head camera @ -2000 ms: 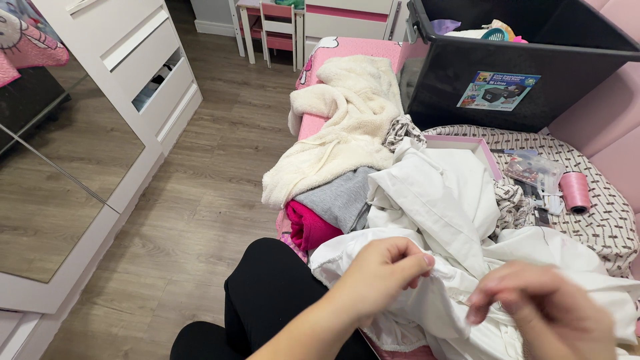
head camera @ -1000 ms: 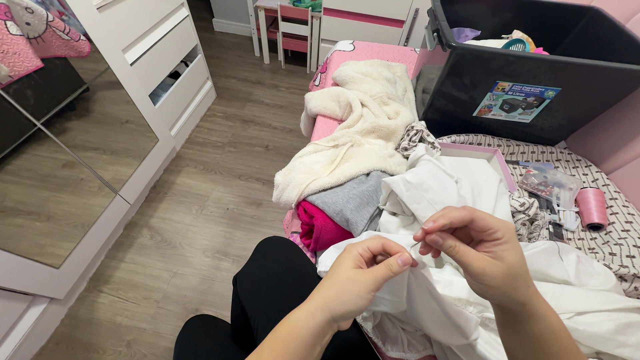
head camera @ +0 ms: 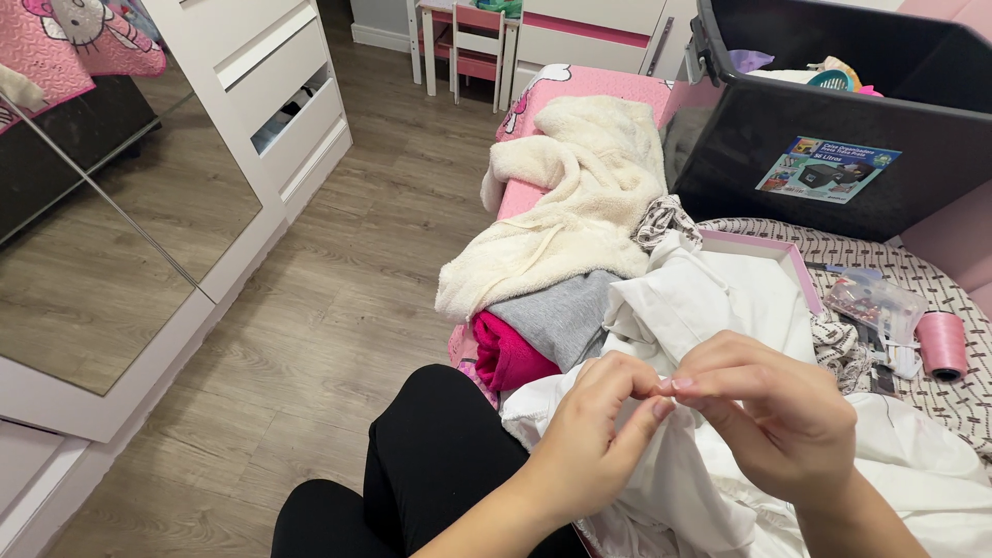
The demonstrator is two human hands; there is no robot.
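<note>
My left hand (head camera: 601, 434) and my right hand (head camera: 763, 411) meet fingertip to fingertip above a white cloth (head camera: 721, 294) spread over the bed and my lap. Thumb and forefinger are pinched together on each hand; anything held between them is too small to make out. A thin dark thread (head camera: 887, 411) lies on the cloth at the right. Beyond it are a pink thread spool (head camera: 941, 345) and a clear plastic box (head camera: 876, 304) with small items inside. A shallow pink-edged box (head camera: 798, 267) is partly under the cloth.
A cream fleece garment (head camera: 573, 194), a grey cloth (head camera: 558, 310) and a magenta cloth (head camera: 508, 353) lie at the bed's edge. A large black storage bin (head camera: 852, 147) stands behind. At the left are mirrored doors (head camera: 139, 232) and white drawers (head camera: 271, 70).
My hands were apart two seconds ago; they came close together by one second ago and now touch at the fingertips. The view has shifted slightly.
</note>
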